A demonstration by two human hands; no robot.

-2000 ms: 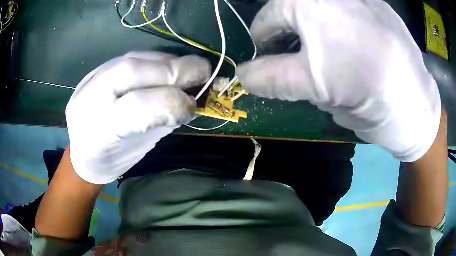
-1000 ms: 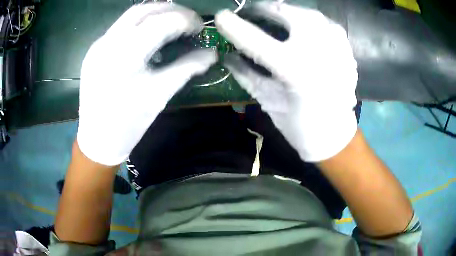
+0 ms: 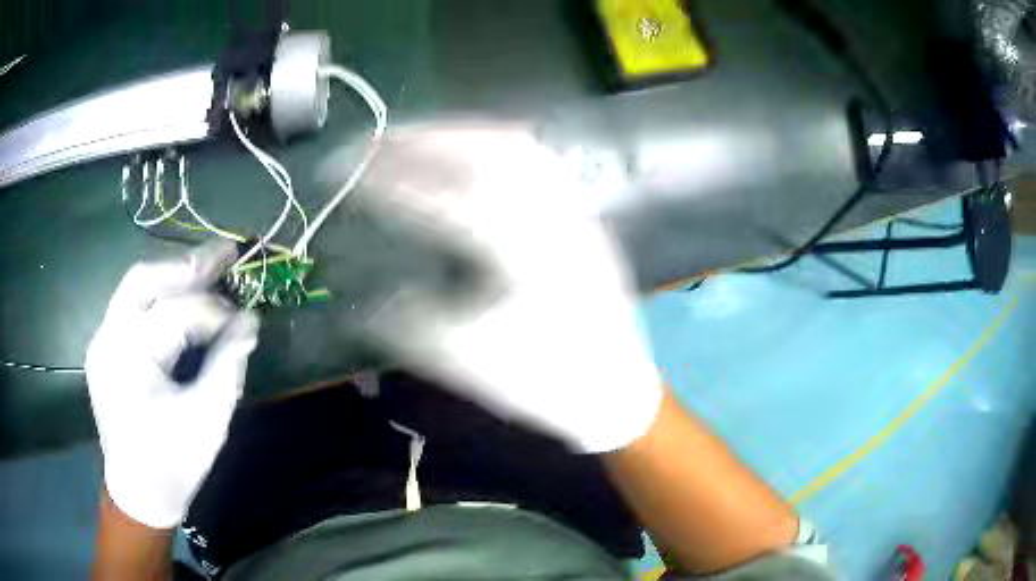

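Observation:
The small circuit board (image 3: 278, 280) shows its green solder side, with white lead wires (image 3: 361, 170) joined to it. My left hand (image 3: 170, 375), in a white glove, holds the board's left edge between its fingertips. My right hand (image 3: 511, 272), in a white glove, is motion-blurred to the right of the board, thumb and fingers apart, with nothing visible in it. The long silvery unit (image 3: 114, 119) lies at the upper left, with a black end piece and a pale cylinder (image 3: 302, 84). A row of terminals (image 3: 156, 179) lies below it.
A yellow sponge in a dark holder (image 3: 651, 36) is at the top, right of centre. A black cable (image 3: 846, 210) and a dark metal frame (image 3: 909, 244) are at the right. A thin solder wire (image 3: 43, 367) lies at the left. Blue floor shows below the bench edge.
The view has swung to the right. The board, earlier between both hands, is now at my left hand only. My right hand has moved away from it, its fingers spread.

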